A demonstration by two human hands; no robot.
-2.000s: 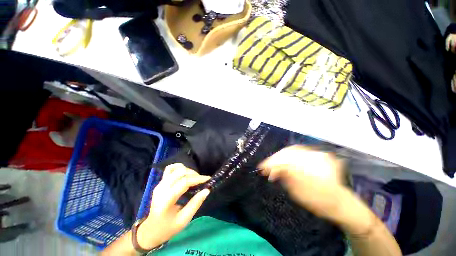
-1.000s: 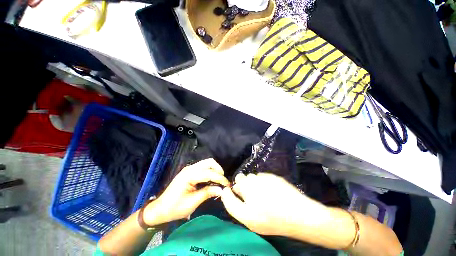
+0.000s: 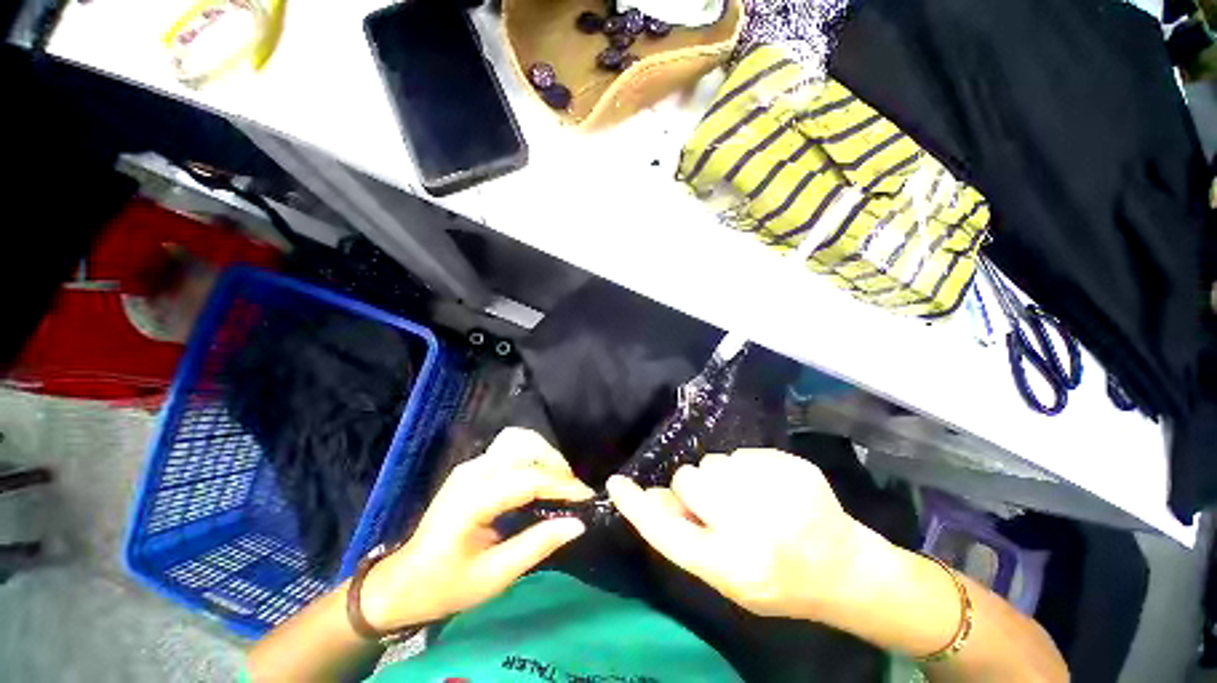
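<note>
A narrow black glittering trim [image 3: 690, 424] runs from a pale spot at the table's edge down to my hands. My left hand [image 3: 501, 518] pinches the trim between thumb and fingers. My right hand [image 3: 741, 527] is beside it, its fingertips almost touching the left fingertips at the trim. Its fingers are curled; whether it holds a needle or thread is too small to tell. Black fabric [image 3: 601, 367] hangs behind the trim and lies over the lap.
White table [image 3: 601, 254] crosses ahead, bearing a phone [image 3: 446, 96], tan container [image 3: 627, 87], yellow-striped cloth [image 3: 841, 180], scissors [image 3: 1038, 350] and black cloth [image 3: 1041, 160]. A blue crate [image 3: 287, 447] stands at left, a purple stool [image 3: 981, 534] at right.
My right hand came in from the right to meet my left at the trim. Since one second ago, its fingertips have shifted slightly up and the left fingers have spread a little on the trim.
</note>
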